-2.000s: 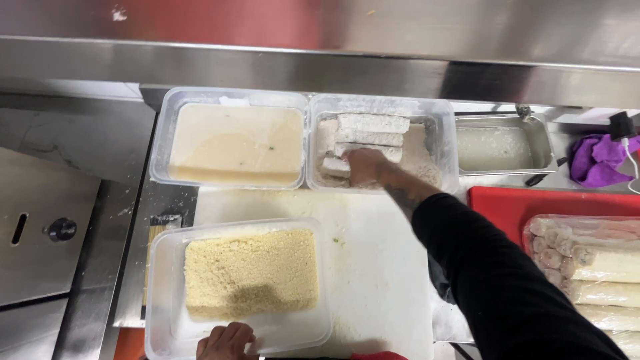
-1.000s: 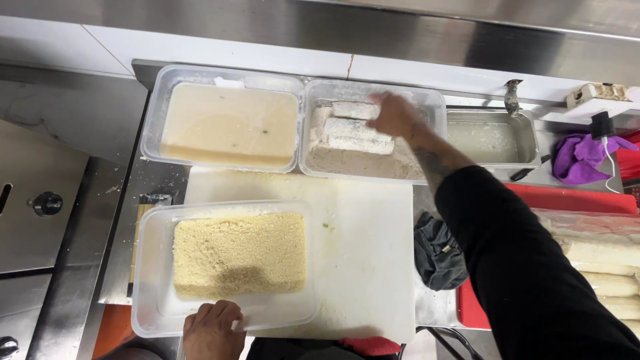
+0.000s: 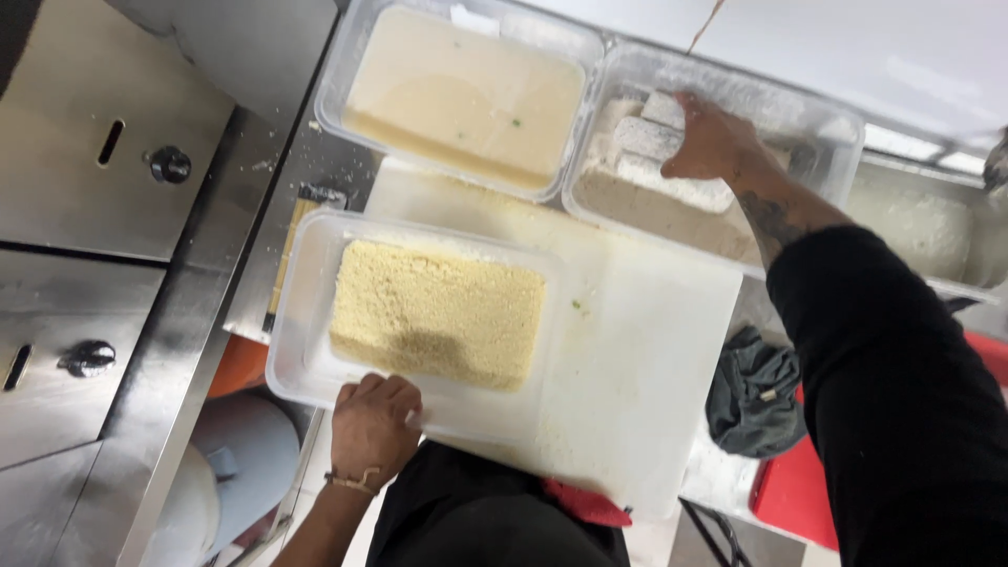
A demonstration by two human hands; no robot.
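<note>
My left hand [image 3: 376, 421] grips the near rim of a clear plastic tub of yellow breadcrumbs [image 3: 441, 315], which rests on a white cutting board [image 3: 638, 339]. In the upper right tub [image 3: 587, 201], several flour-coated rolls [image 3: 646, 138] lie on a bed of flour [image 3: 661, 211]. My right hand [image 3: 713, 142] is spread over these rolls, its fingers at their upper and lower sides; whether it holds one cannot be told. Beside that tub, at the upper left, stands another with pale liquid batter [image 3: 465, 94], green specks floating in it.
A metal pan with whitish contents [image 3: 909, 224] stands at the far right. A dark cloth [image 3: 756, 394] lies right of the cutting board, near a red board [image 3: 799, 480]. Steel fronts with knobs [image 3: 170, 164] are at left. A bamboo mat [image 3: 287, 260] lies behind the breadcrumb tub.
The rolls in the flour now lie differently from two seconds ago, and my right hand has shifted over them. My left hand has stayed at the breadcrumb tub's rim. The view has tilted and moved closer.
</note>
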